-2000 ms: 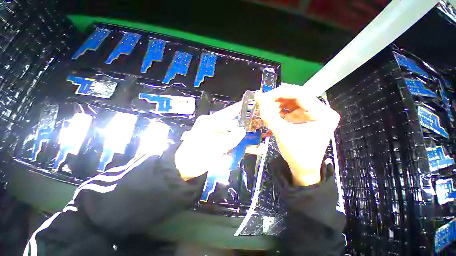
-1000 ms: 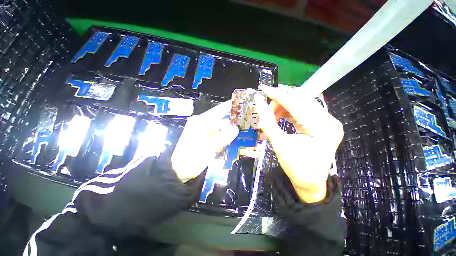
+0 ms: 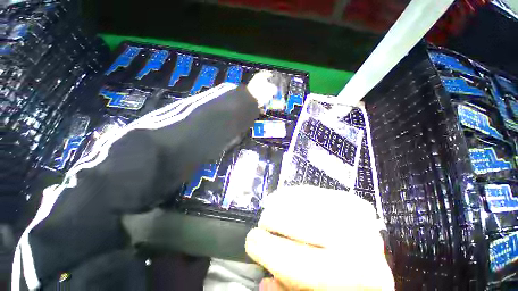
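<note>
My left hand (image 3: 265, 88) is small and overexposed at the back right of the black blister tray (image 3: 227, 214). A pale and bluish piece shows at its fingers; I cannot tell if it is gripped. Blue circuit boards (image 3: 182, 69) lie in the tray pockets. A board with a white piece applied (image 3: 270, 129) lies just in front of my left hand. My right hand (image 3: 324, 236) is large and washed out at the lower middle, fingers curled, over the near end of the sheet of adhesive pieces (image 3: 332, 142). I cannot tell if it holds anything.
Stacked glossy black trays (image 3: 406, 148) rise at the right, with blue boards (image 3: 480, 122) in them. More ribbed black trays (image 3: 45, 74) stand at the left. A pale slanting post (image 3: 392, 48) crosses the upper right. A green edge (image 3: 326, 80) runs behind the tray. My left sleeve covers much of the tray.
My hands have parted from the board they both held. My left hand has moved back and my right hand has come nearer and down. The sheet now shows more fully.
</note>
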